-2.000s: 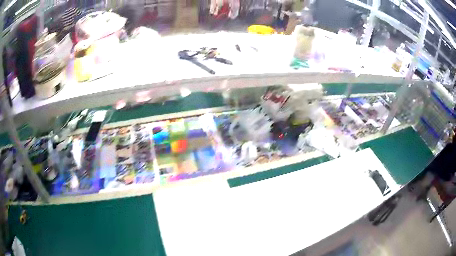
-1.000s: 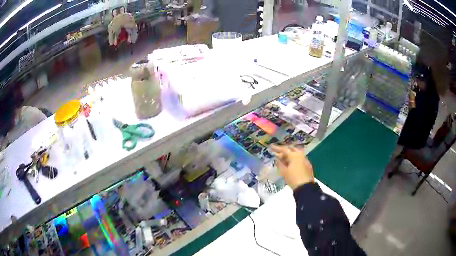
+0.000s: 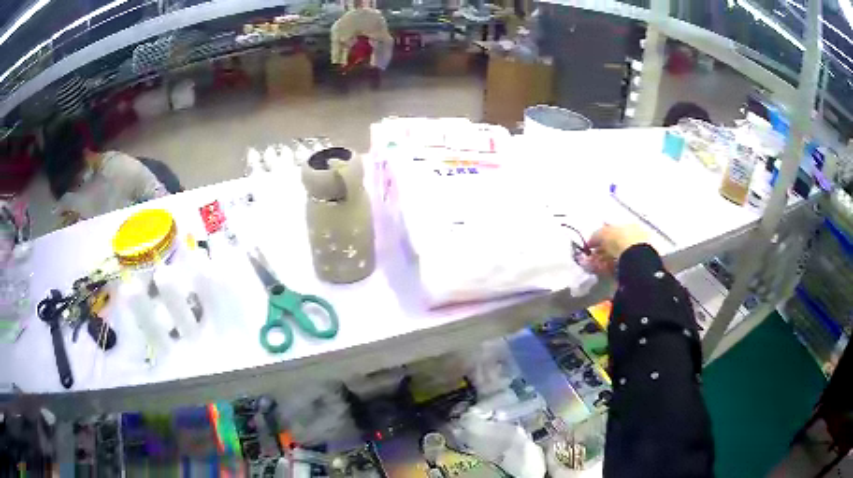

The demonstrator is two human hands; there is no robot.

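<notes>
My right hand (image 3: 610,245), in a black dotted sleeve, reaches onto the white upper shelf (image 3: 393,331) just right of a white plastic-wrapped pack (image 3: 486,219). Its fingers are closed at a small item with thin dark arms, which looks like the eyeglasses (image 3: 577,240). The fingertips and part of the item are blurred, so the exact grip is hard to see. My left hand is not in view.
On the shelf are green scissors (image 3: 295,317), a beige bottle (image 3: 340,219), a yellow-lidded jar (image 3: 145,238), a blue-capped pen (image 3: 641,213) and dark tools (image 3: 61,336). A shelf post (image 3: 762,215) stands right. A person (image 3: 108,177) sits beyond.
The view has shifted left and closer to the shelf. My right hand has moved from above the lower bench up to the shelf, where its fingers have closed at the eyeglasses beside the pack.
</notes>
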